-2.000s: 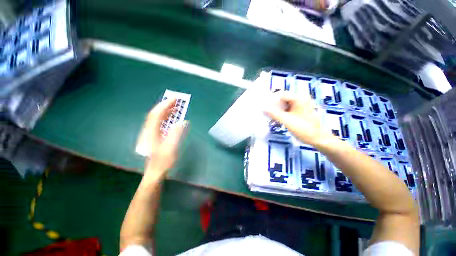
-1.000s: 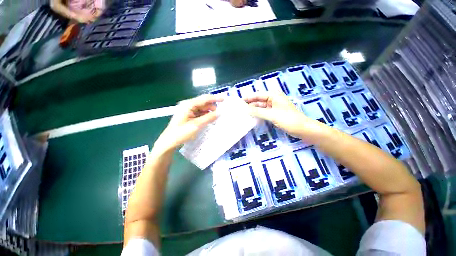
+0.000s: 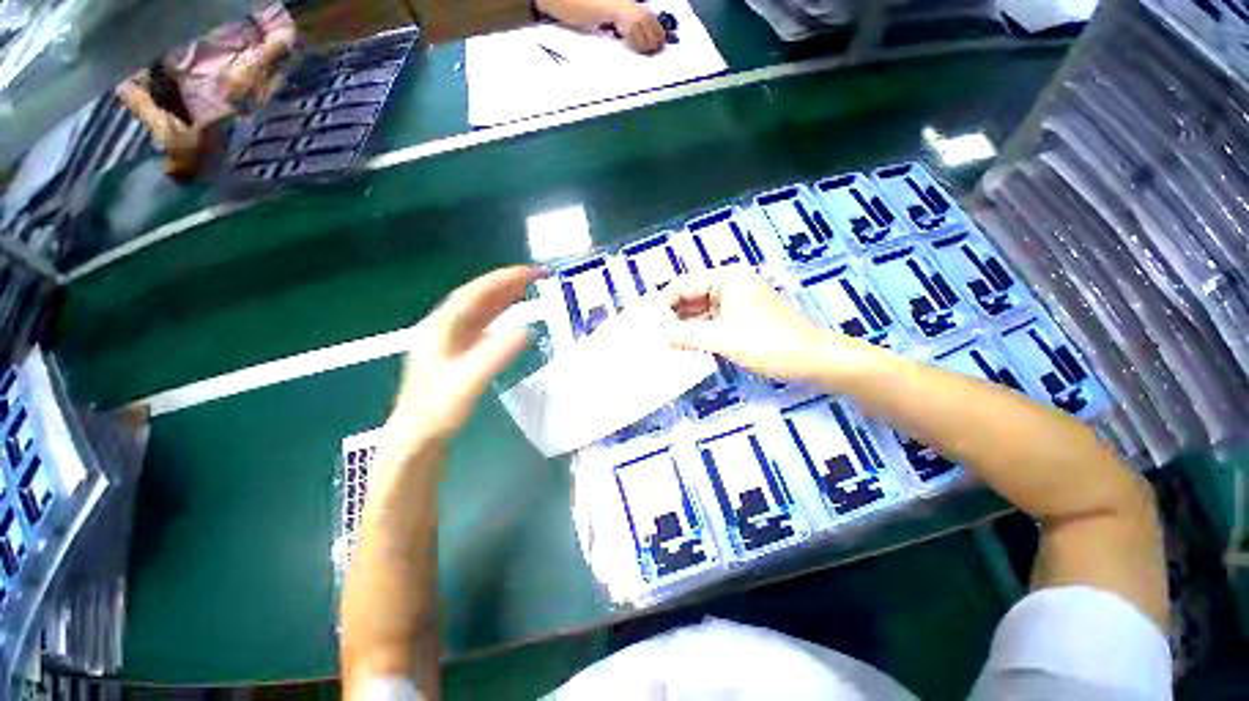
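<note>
My right hand [image 3: 740, 322] pinches the upper right edge of a whitish sheet [image 3: 603, 390], held above the left end of a clear tray [image 3: 596, 555]. The tray holds rows of display modules [image 3: 747, 489] with dark borders and black bars; the sheet hides some of them. My left hand [image 3: 466, 349] is apart from the sheet, to its left, with fingers and thumb spread and nothing seen in it. A sticker sheet [image 3: 359, 473] with small dark rectangles lies on the green bench, partly behind my left forearm.
Stacked trays [image 3: 1137, 260] lean at the right. More stacked trays [image 3: 55, 507] stand at the left edge. Across the bench are a dark tray [image 3: 329, 110], a white sheet [image 3: 589, 69], and the hands [image 3: 637, 28] of other people. A pale strip [image 3: 288, 359] crosses the bench.
My left hand has let go of the whitish sheet and moved left. The sheet stays at my right fingers, now bent. Earlier, the left hand was over the sticker sheet on the bench.
</note>
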